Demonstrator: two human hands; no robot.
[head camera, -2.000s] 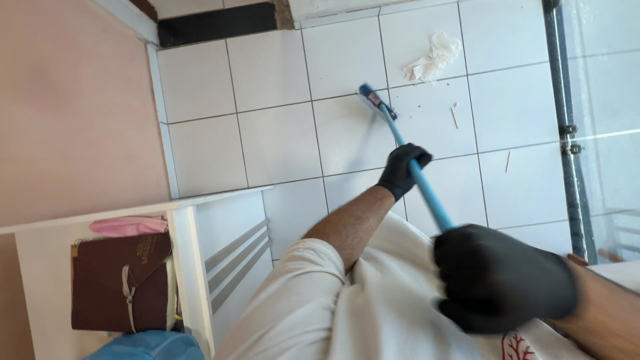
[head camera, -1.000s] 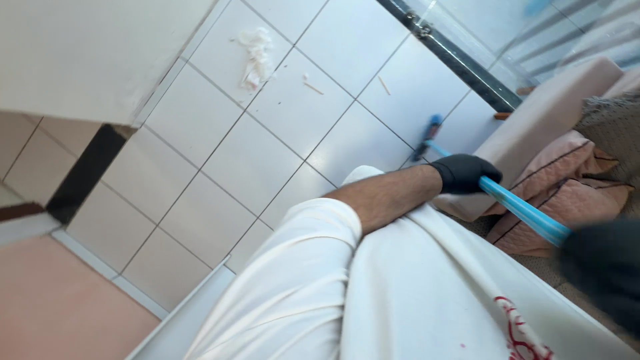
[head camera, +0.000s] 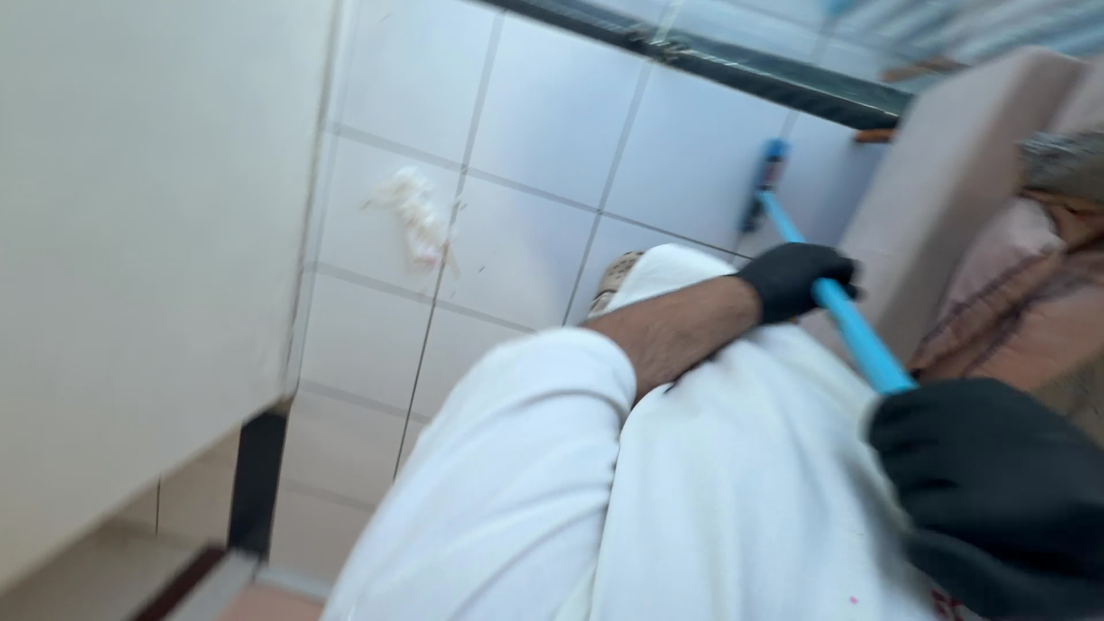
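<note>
A light-blue broom handle (head camera: 849, 328) slants from the lower right up to a dark and blue broom head (head camera: 763, 185), which is on the white tiled floor beside the sofa-like pale pink furniture. My left hand (head camera: 798, 280), in a black glove, is closed around the handle's middle. Higher on the handle, my right hand (head camera: 983, 483), also black-gloved and blurred, grips near its end. Left of the broom head lies a crumpled white tissue (head camera: 414, 216) with small bits of debris around it.
A pale panel (head camera: 155, 216) fills the left side. A dark rail (head camera: 707, 60) crosses the floor at the top. Pale pink upholstered furniture (head camera: 940, 155) with orange-pink fabric (head camera: 1026, 319) stands at the right. A shoe (head camera: 617, 276) shows beside my white garment.
The view has turned strongly. The broom head, near the tissue two seconds ago, is now over by the pink furniture. Both hands still hold the handle.
</note>
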